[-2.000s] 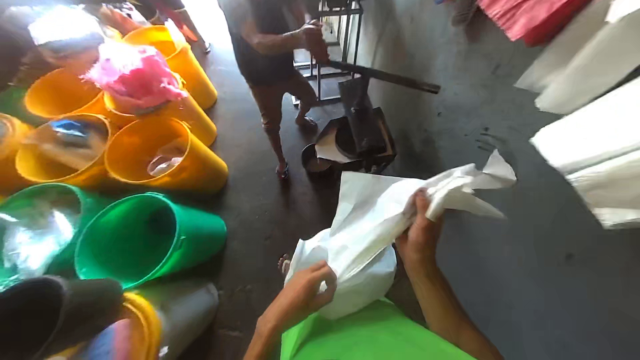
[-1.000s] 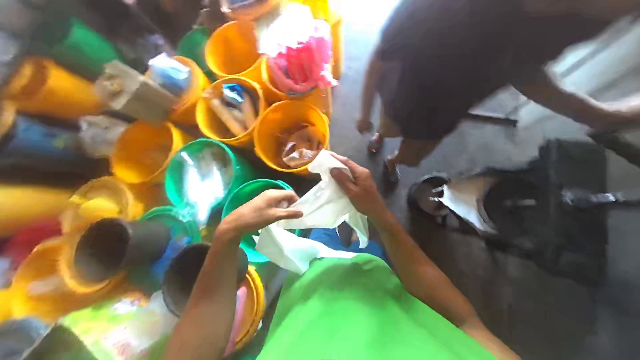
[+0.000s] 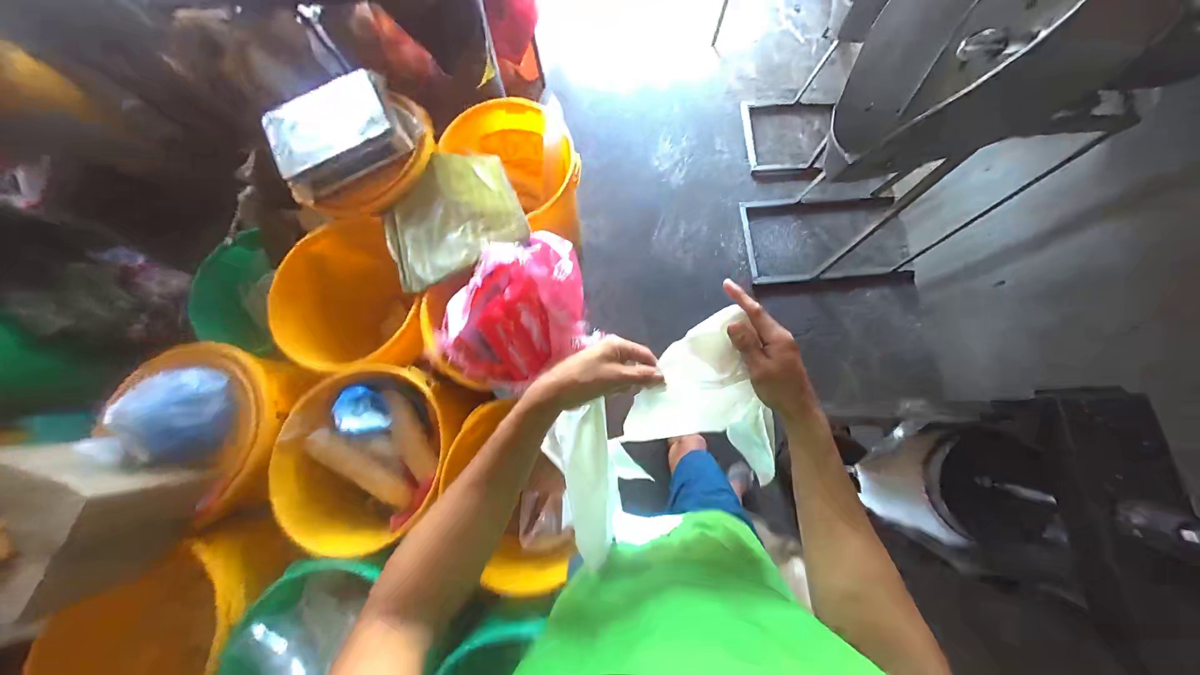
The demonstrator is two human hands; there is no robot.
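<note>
A piece of thin white sheet material [image 3: 698, 370], perhaps cloth or plastic, stretches between my two hands in front of my green shirt. My left hand [image 3: 600, 370] pinches its left part, and a long strip hangs below that hand. At the upper right edge, my right hand [image 3: 769, 361] grips the sheet between thumb and fingers, with the index finger extended. A corner droops under the right hand. Left of my left hand, a pink plastic bag with red contents [image 3: 516, 309] sits on a yellow bucket.
Yellow buckets [image 3: 342, 291] and green buckets [image 3: 230, 291] crowd the left side, several holding plastic bags or rolls. A silvery block [image 3: 328, 127] rests on one. Dark machinery [image 3: 1059, 497] stands at the lower right; metal frames [image 3: 825, 239] lie at the upper right. My foot [image 3: 687, 448] shows below the sheet.
The view has swung strongly between frames. My hands have moved apart since one second ago, with the white sheet still between them. The other person seen earlier is out of view.
</note>
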